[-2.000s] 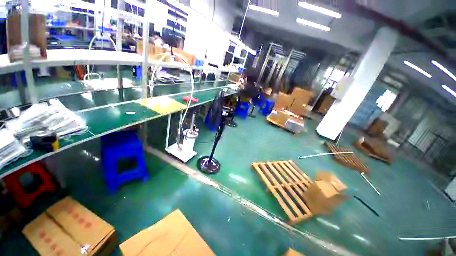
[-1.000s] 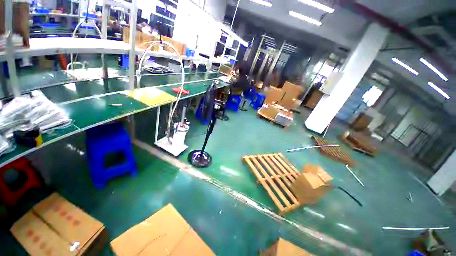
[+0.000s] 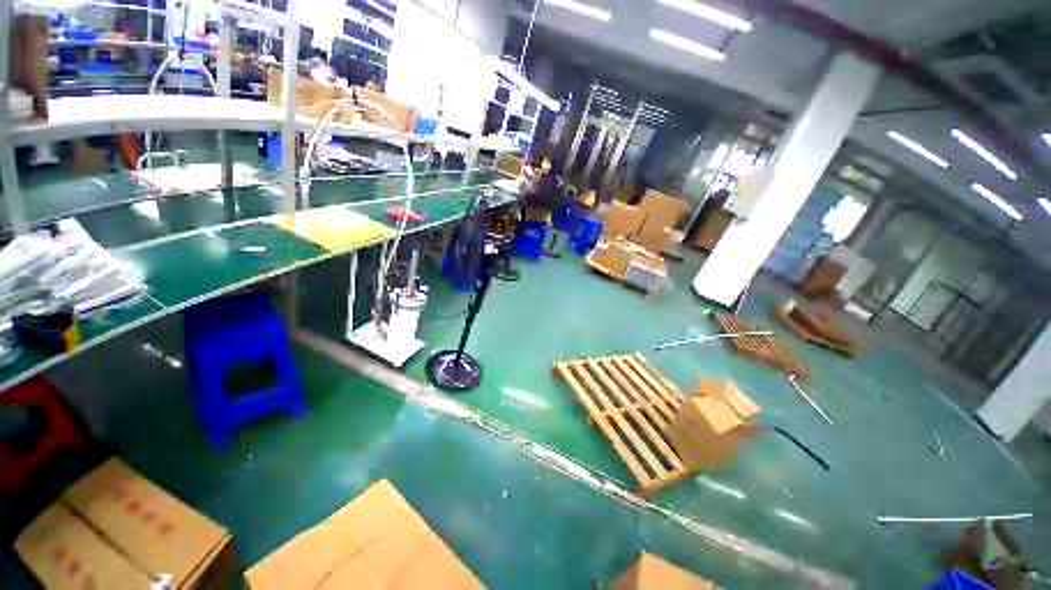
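Note:
No hand shows in the head view. Nearest in front of me, a closed brown carton with red printing [image 3: 129,528] lies at the lower left. A second brown carton [image 3: 367,547] is at the bottom, cut off by the lower edge. The corner of a third carton [image 3: 659,573] shows at the bottom edge, right of centre. Whether my hands touch any of these below the picture is hidden.
A green bench [image 3: 190,263] runs along the left with bagged parts [image 3: 58,274]. Blue stool [image 3: 244,367] and red stool [image 3: 37,432] stand under it. A black fan [image 3: 455,369], white pump unit [image 3: 394,332], wooden pallet [image 3: 628,417] and open carton [image 3: 715,417] stand beyond. A person [image 3: 542,184] sits far back.
The view has shifted slightly, so the bench, cartons and pallet sit further left. More of the third carton and a blue object at the lower right have come into view.

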